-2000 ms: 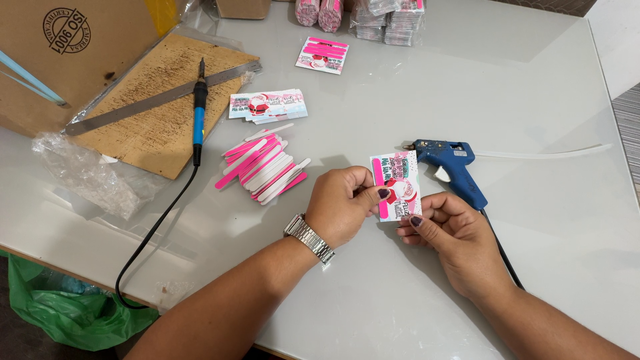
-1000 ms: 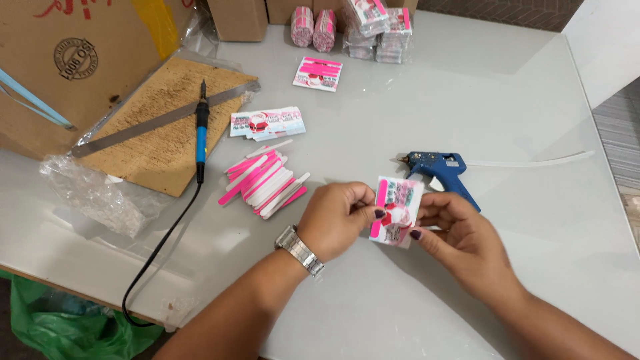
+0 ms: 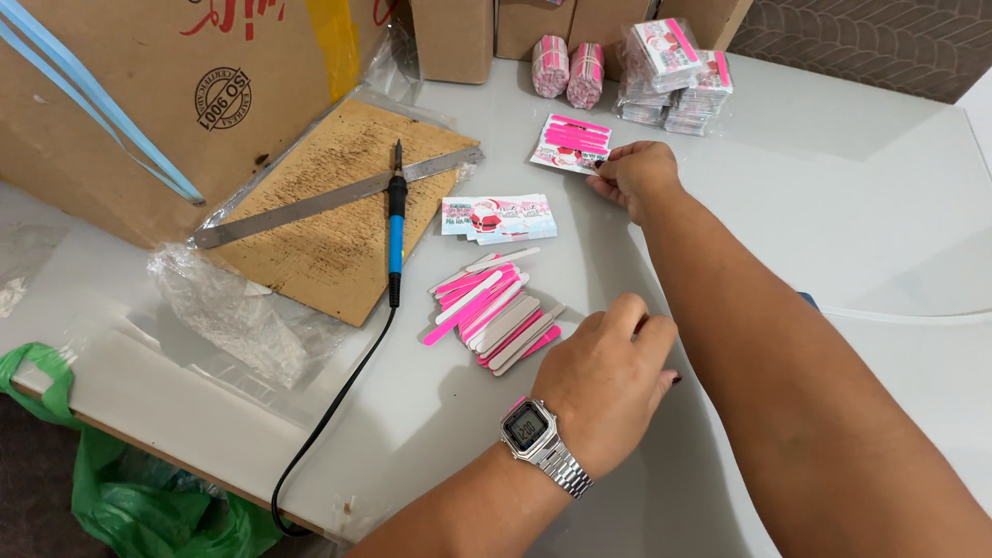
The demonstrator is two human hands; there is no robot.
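Observation:
My right hand [image 3: 637, 178] reaches to the back and touches the near right corner of a printed Santa card pile [image 3: 572, 142], its thumb and fingers at the edge. Pink nail files lie across the top card. My left hand [image 3: 608, 372], with a metal watch on its wrist, is above the table, fingers curled; no object shows in it. To its left lies a loose heap of pink, white and grey nail files [image 3: 500, 314]. Beyond the heap is a fanned stack of Santa cards [image 3: 500, 218]. The glue gun is almost wholly hidden behind my right forearm.
A soldering iron [image 3: 396, 232] and a steel ruler [image 3: 310, 202] lie on a scorched board [image 3: 341, 263]; the iron's cord runs to the front edge. Bagged cards [image 3: 670, 77], two bundled rolls [image 3: 568, 71] and cardboard boxes [image 3: 451, 39] stand behind. A green bag [image 3: 147, 496] hangs at front left.
My right hand has moved from the near middle to the card pile at the back. The Santa card that both hands held is no longer between them. My left hand has come away from it.

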